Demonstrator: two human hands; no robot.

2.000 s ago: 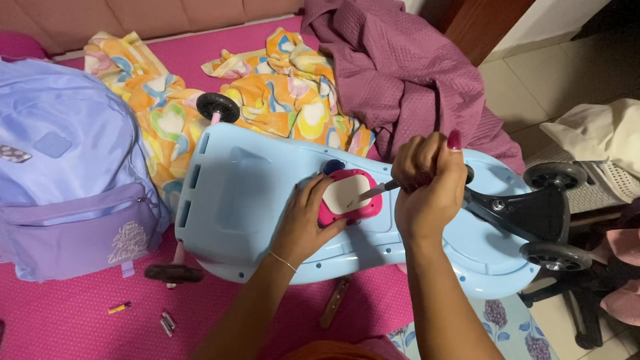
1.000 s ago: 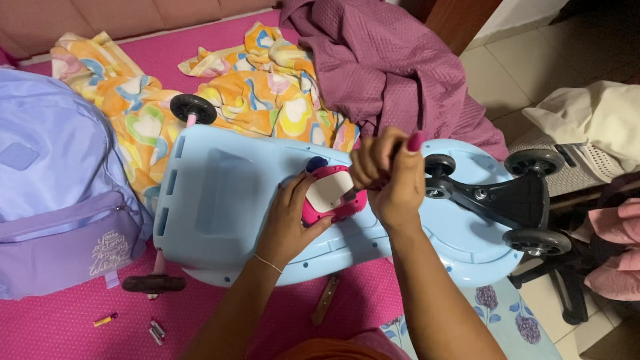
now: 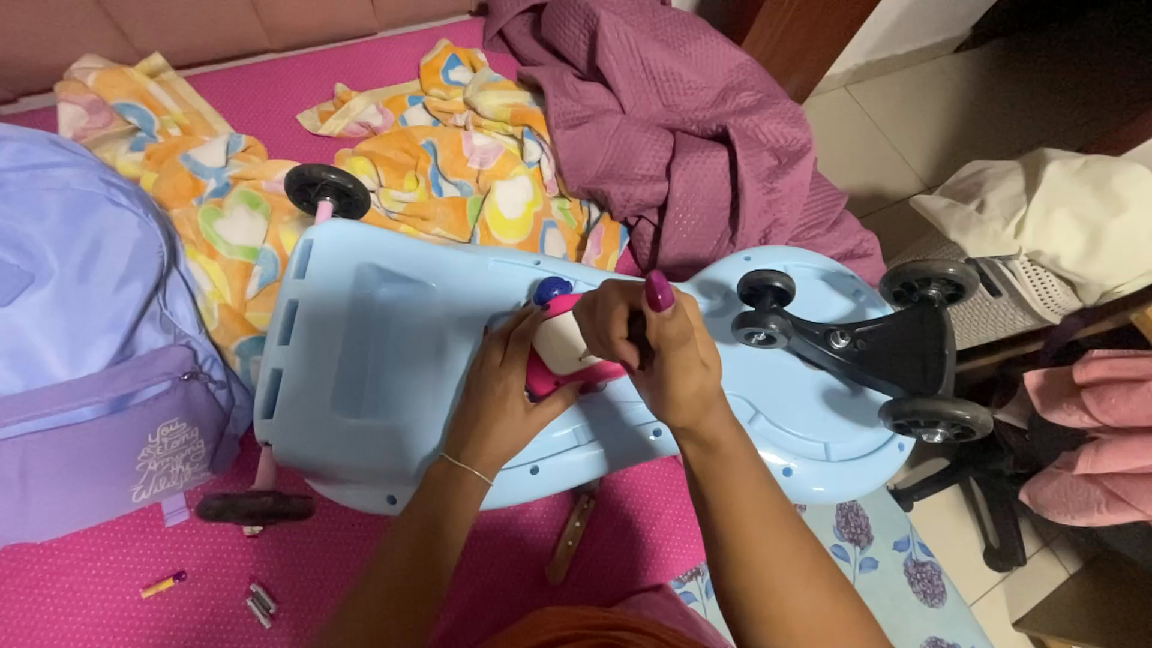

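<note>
A light blue plastic ride-on toy (image 3: 396,342) lies upside down with its black wheels up. Over its middle, my left hand (image 3: 513,387) grips a pink and white plastic piece (image 3: 560,344), thumb on the near side and fingers on the far side. My right hand (image 3: 661,346) is closed in a fist just right of that piece, thumb up, around a thin tool that is mostly hidden; earlier frames show its shaft reaching the piece. A small blue round part (image 3: 552,289) sits beyond the piece. The black front wheel bracket (image 3: 886,346) is right of my right hand.
A lilac backpack (image 3: 81,297) stands left. A patterned blanket (image 3: 450,171) and a mauve cover (image 3: 684,135) lie behind the toy. On the pink bedding are a wooden-handled knife (image 3: 572,535), small batteries (image 3: 261,603) and a yellow object (image 3: 163,585). Pink cloth (image 3: 1093,436) hangs right.
My right hand stays closed by the pink and white piece, its wrist turned somewhat, and the tool's shaft is now mostly out of sight. My left hand keeps its hold.
</note>
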